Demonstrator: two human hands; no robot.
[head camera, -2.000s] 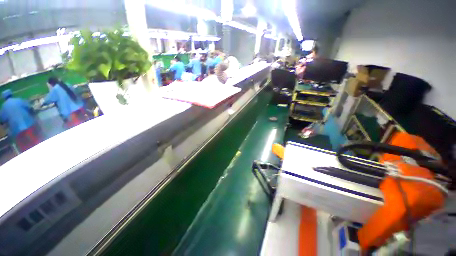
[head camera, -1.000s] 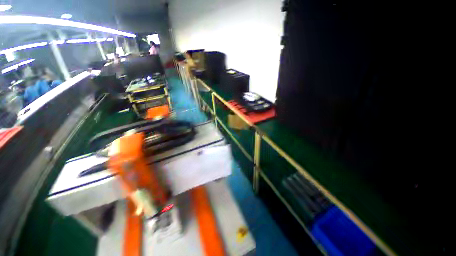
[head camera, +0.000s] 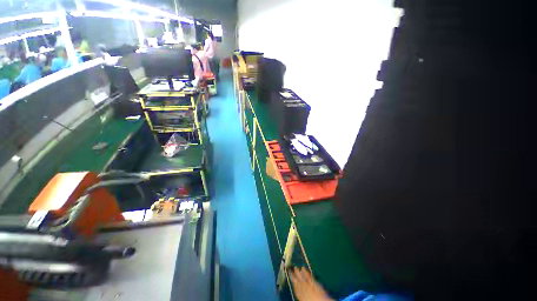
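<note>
My right hand (head camera: 310, 287) is at the bottom edge, right of centre, with a blue sleeve behind it. It is blurred and its fingertips lie at the yellow edge rail (head camera: 287, 250) of the green-topped bench (head camera: 318, 235). I cannot tell whether it holds the rail or only touches it. My left hand is not in view. Farther along the bench, a black tray (head camera: 310, 157) with white items lies on a red tray (head camera: 315, 191).
A blue floor aisle (head camera: 231, 147) runs ahead. To its left are an orange machine (head camera: 68, 191) on a white-topped case and a yellow-framed rack (head camera: 173, 109) with a monitor (head camera: 168, 63). Black stacks (head camera: 292, 114) stand on the right bench. People in pink (head camera: 200, 59) are far ahead.
The view has moved forward and turned. The orange machine is now at lower left, and the red and black trays look nearer. My right hand has come into view at the bottom.
</note>
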